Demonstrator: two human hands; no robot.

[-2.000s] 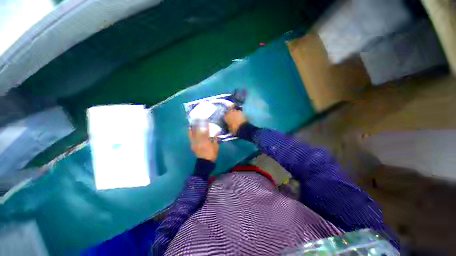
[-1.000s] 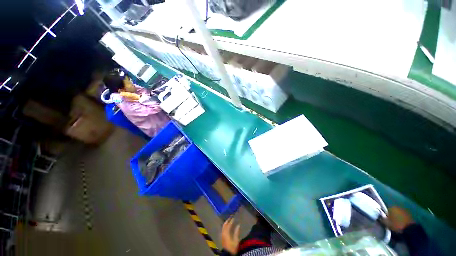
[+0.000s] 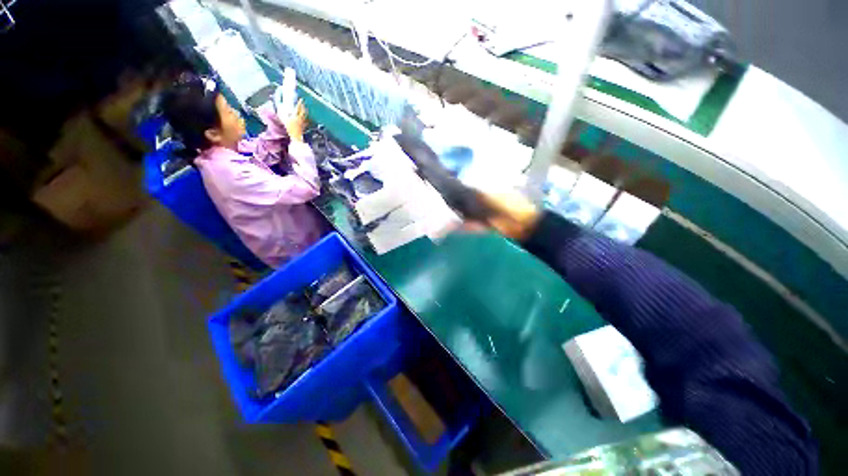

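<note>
My right hand (image 3: 507, 216) is blurred at the end of my outstretched, dark-sleeved arm. It is over the bench beside a stack of white retail boxes (image 3: 395, 200). A dark, blurred, elongated shape (image 3: 437, 177) runs from the fingers towards the back; I cannot tell whether the hand grips it or a box. A white retail box (image 3: 614, 374) sits on the green bench below my forearm, partly covered by the sleeve. My left hand is not in view.
A co-worker in pink (image 3: 260, 191) sits farther along the bench, holding a white item. A blue bin (image 3: 228, 367) of dark bags stands beside the green bench (image 3: 474, 307). Picture-faced boxes (image 3: 604, 206) line the recess, with a white post (image 3: 565, 93) in front.
The view has moved towards the co-worker and bin. My right hand has left the open box and reached out to the stacked boxes. My left hand and the open box have gone from view.
</note>
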